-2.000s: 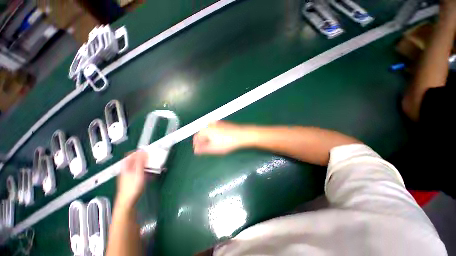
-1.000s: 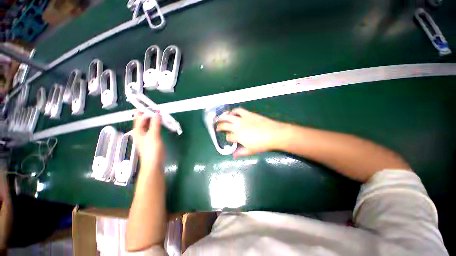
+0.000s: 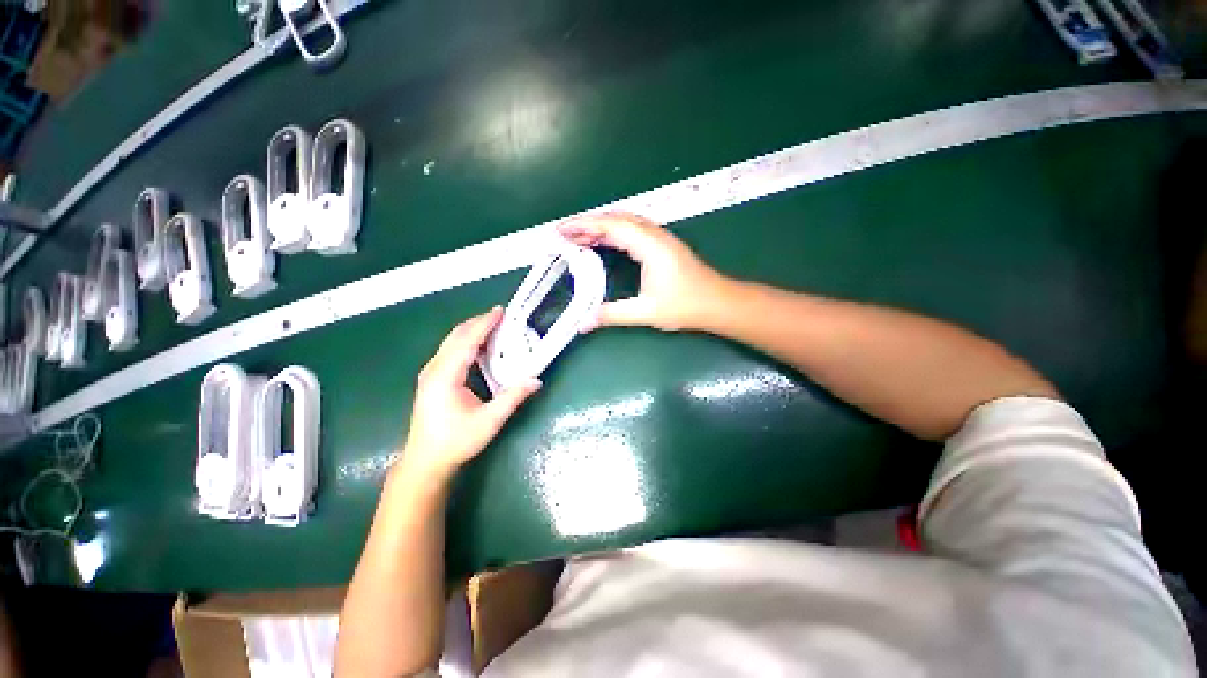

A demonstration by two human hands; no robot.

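Note:
A white looped unit is held between my two hands above the near green work surface, close to the guide strip. It is tilted, with its solid end toward the lower left. My left hand grips the solid end. My right hand grips the looped end with fingers and thumb. No blue part shows on it. Two overlapping rows of white covers lie on the near surface to the left.
Closed units stand in rows on the belt at left beyond the guide strip. Units with blue parts are at the far right. An open carton is below the near edge. A thin cable lies far left.
The separate pieces from each hand are now together as one unit between both hands. My right hand has moved up and grips the loop end. The view has shifted a little.

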